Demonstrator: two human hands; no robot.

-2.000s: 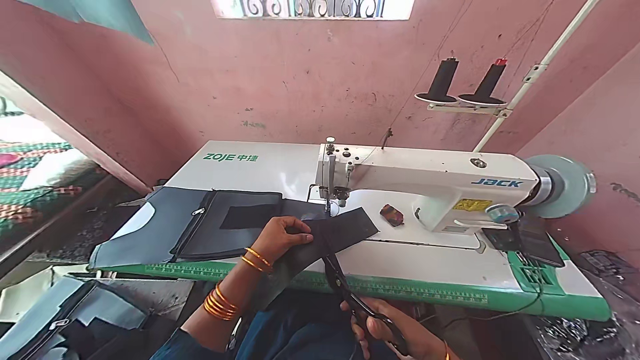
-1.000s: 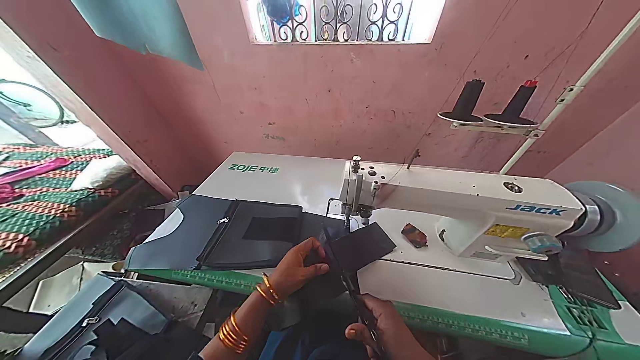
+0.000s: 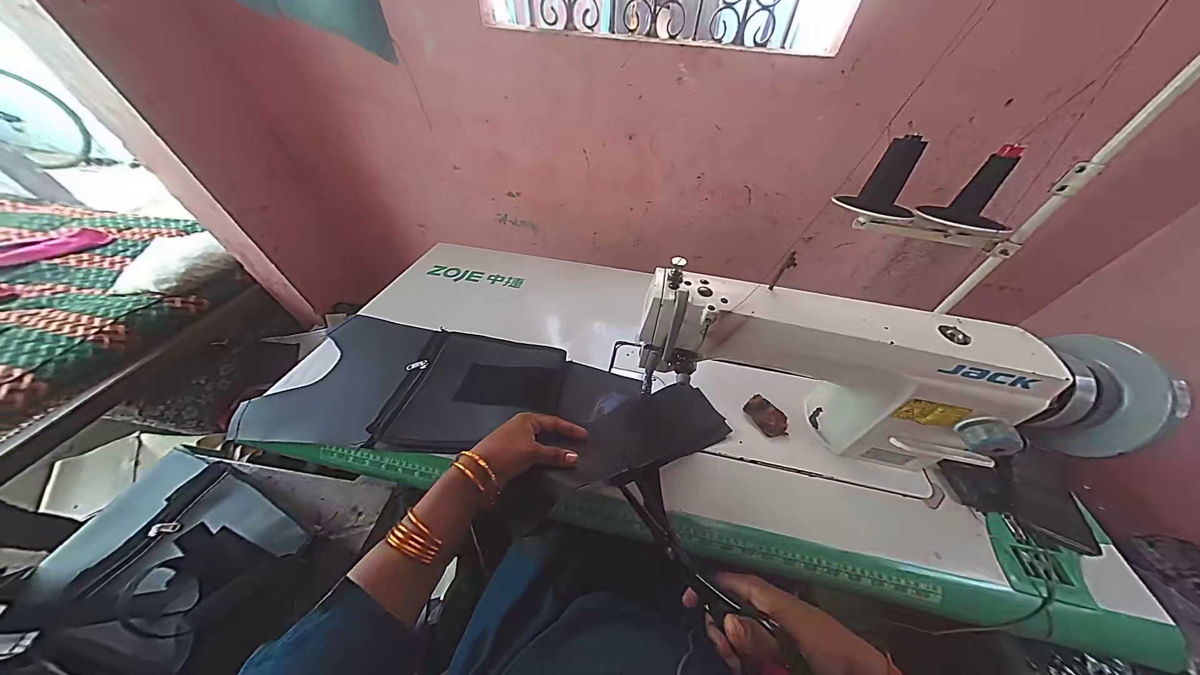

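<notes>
My left hand point(image 3: 530, 450), with bangles on its wrist, pinches the left end of a black fabric piece point(image 3: 656, 431) in front of the sewing machine's needle area. In my right hand point(image 3: 750, 623) are black-handled scissors point(image 3: 661, 534), pointing up and left. Their blades meet the lower edge of the fabric, which hides the tips. Beside my left hand, a dark zippered fabric panel point(image 3: 487, 366) lies flat on the machine table, with a black rectangle on it. The Jack sewing machine point(image 3: 844, 347) stands behind and to the right.
A small brown object point(image 3: 766, 415) lies right of the needle. Two black thread cones point(image 3: 891, 175) stand on a rack at upper right. Grey zippered pieces point(image 3: 178, 534) are heaped at lower left. The green table edge point(image 3: 797, 553) runs before me, and a patterned mat point(image 3: 84, 300) is at far left.
The scissors and the black fabric have shifted against each other; the blades, crossing over the fabric a second ago, now show below its lower edge. The view has swung somewhat.
</notes>
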